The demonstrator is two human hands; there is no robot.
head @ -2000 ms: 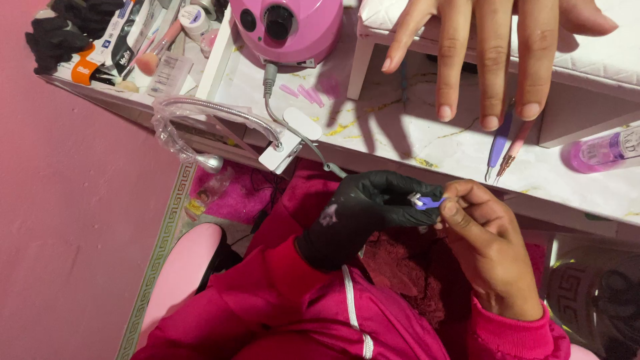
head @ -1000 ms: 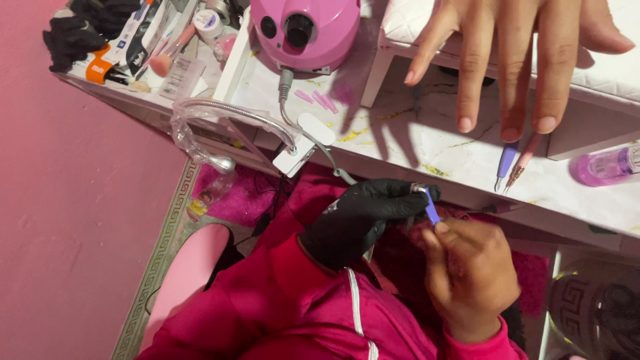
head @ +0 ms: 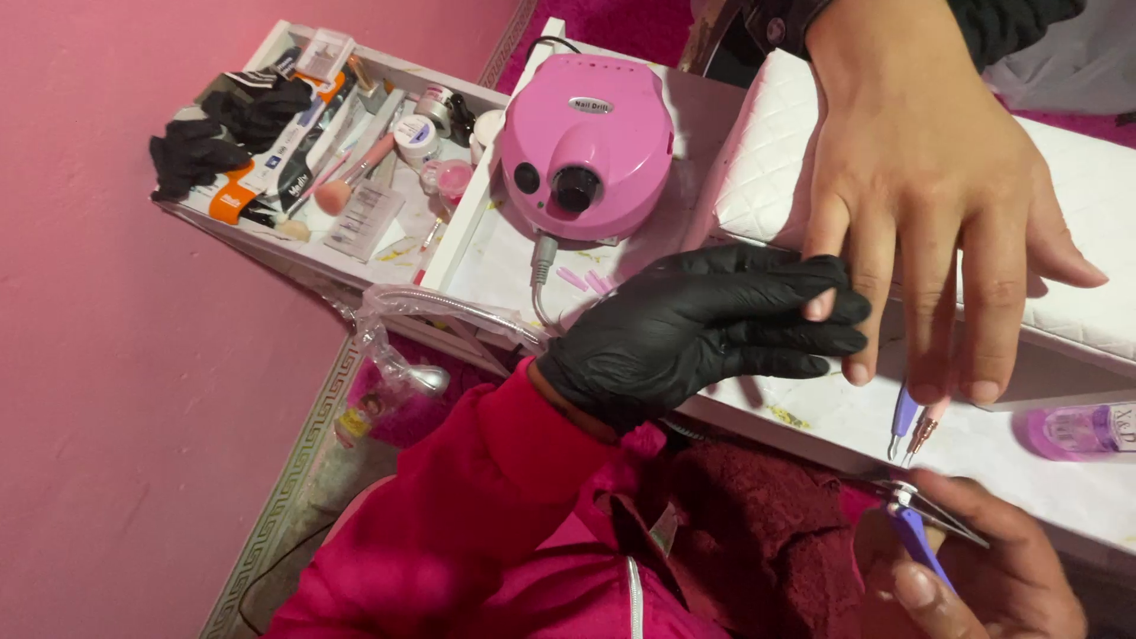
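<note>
My left hand (head: 710,328), in a black glove, has its fingers around the little finger of another person's hand (head: 932,204), which lies palm down over a white quilted armrest (head: 772,160). Bare and at the lower right, my right hand (head: 985,568) grips a small purple-handled metal nipper (head: 914,532); part of it is hidden by the fingers. Just above it on the table are a purple-handled metal tool (head: 903,422) and a thin pink and copper-coloured tool (head: 925,432), partly under the other person's fingertips.
A pink nail drill machine (head: 590,146) stands behind my left hand, pink nail tips (head: 583,280) beside its cable. An open drawer (head: 293,235) holds brushes, jars and black gloves. A bottle of purple liquid (head: 1078,432) lies at the right. A lamp with a flexible neck (head: 453,302) is at the table edge.
My left hand has left the purple tool and moved up to the other person's little finger. My right hand has moved right, still holding the tool. The view has shifted.
</note>
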